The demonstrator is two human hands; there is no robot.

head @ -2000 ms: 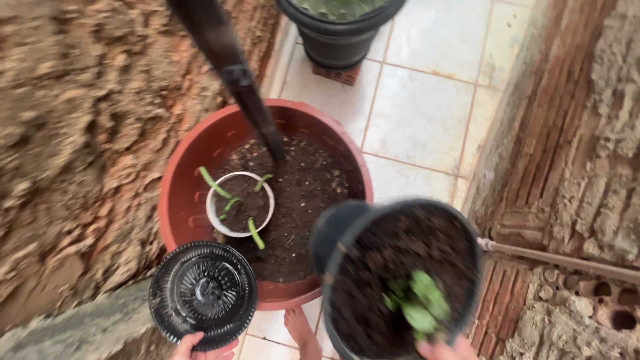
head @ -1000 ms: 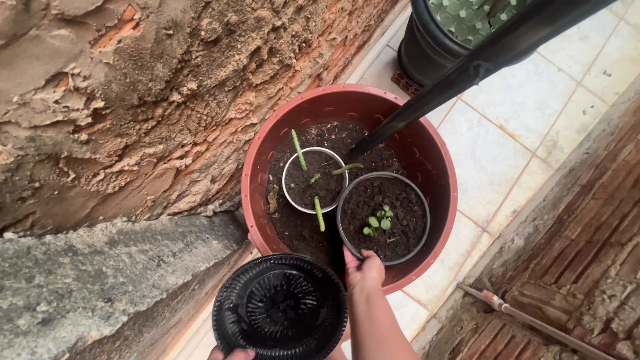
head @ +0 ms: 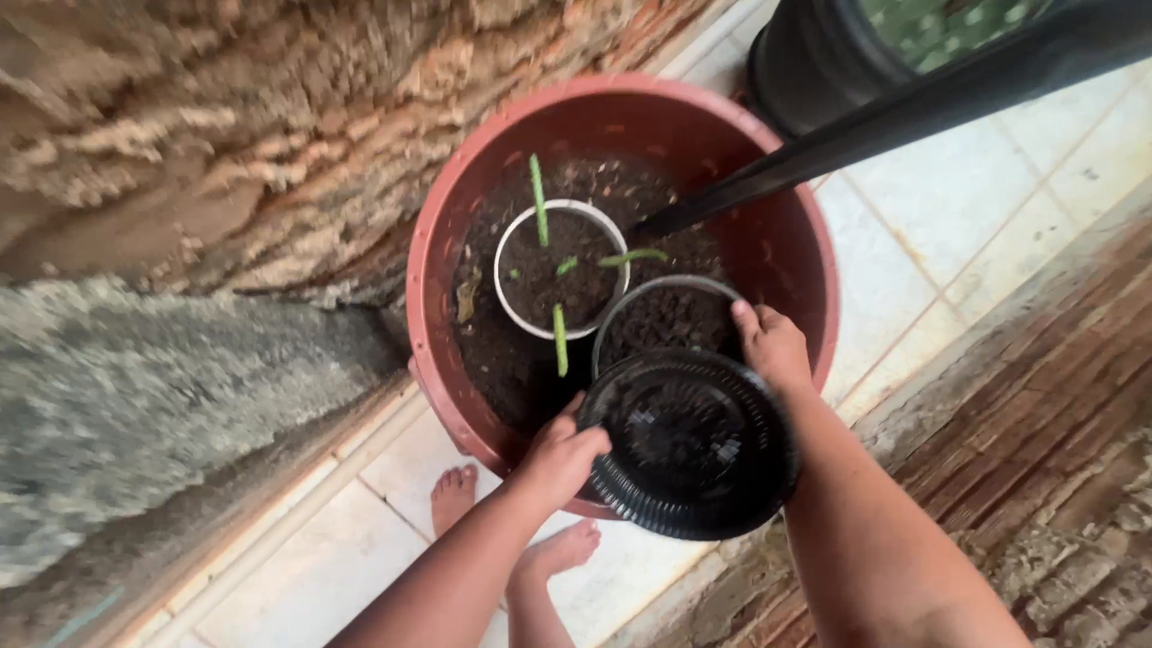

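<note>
A large reddish-brown plastic planter point(head: 621, 85) holds dark soil point(head: 504, 378). Inside it stands a white-rimmed round pot point(head: 500, 286) of soil with several short green stem cuttings point(head: 560, 340). Beside that pot is a dark-rimmed pot point(head: 666, 315) of soil, gripped at its right rim by my right hand point(head: 774, 346). My left hand point(head: 569, 450) pinches the left edge of a black ribbed plastic saucer point(head: 688, 445), which overlaps the near part of the dark-rimmed pot and hides its seedling.
A black pole point(head: 810, 148) slants out of the planter's soil to the upper right. Behind it stands a black pot point(head: 810, 67) with a spotted green plant. A rough earthen wall point(head: 225, 135) is at left, brickwork point(head: 1035, 423) at right. My bare feet are on white floor tiles point(head: 333, 558).
The dark-rimmed pot has gone from outside the planter to inside it. My left hand has brought the black saucer rightward over that pot's near side, covering the seedling seen before.
</note>
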